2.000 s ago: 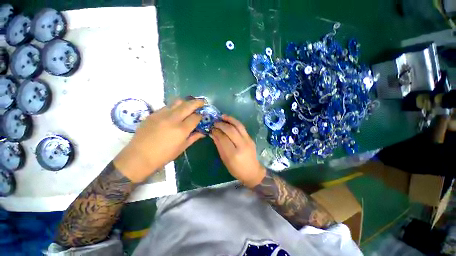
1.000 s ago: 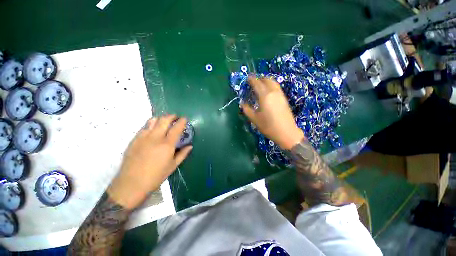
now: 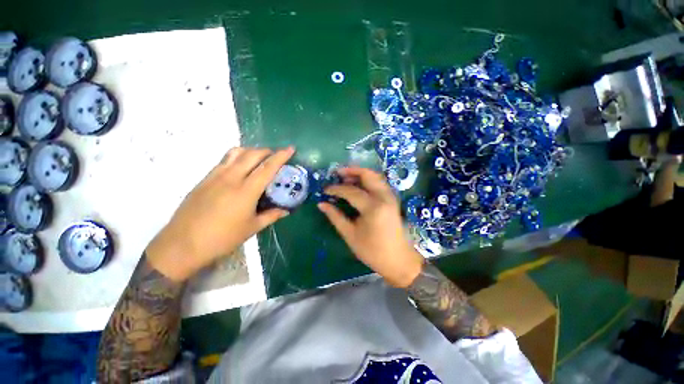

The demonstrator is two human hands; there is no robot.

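Note:
My left hand (image 3: 217, 206) grips a round housing (image 3: 288, 186) with a dark rim and grey-blue inside, over the green mat near its left side. My right hand (image 3: 373, 221) holds a small blue circuit board (image 3: 324, 180) between thumb and fingers, just right of the housing; the fingers hide part of it. A tangled heap of blue circuit boards (image 3: 487, 142) with pale lead wires lies to the right.
Rows of housings (image 3: 51, 166) stand on the white sheet (image 3: 165, 112) at left, with one housing (image 3: 85, 246) apart. A small white ring (image 3: 337, 77) lies on the mat. A silver metal fixture (image 3: 626, 101), a dark-sleeved arm (image 3: 622, 217) and a cardboard box (image 3: 517, 315) are at right.
My right hand has come back from the heap to beside the housing, now with a blue board in its fingers. My left hand still grips the housing. The camera view has shifted.

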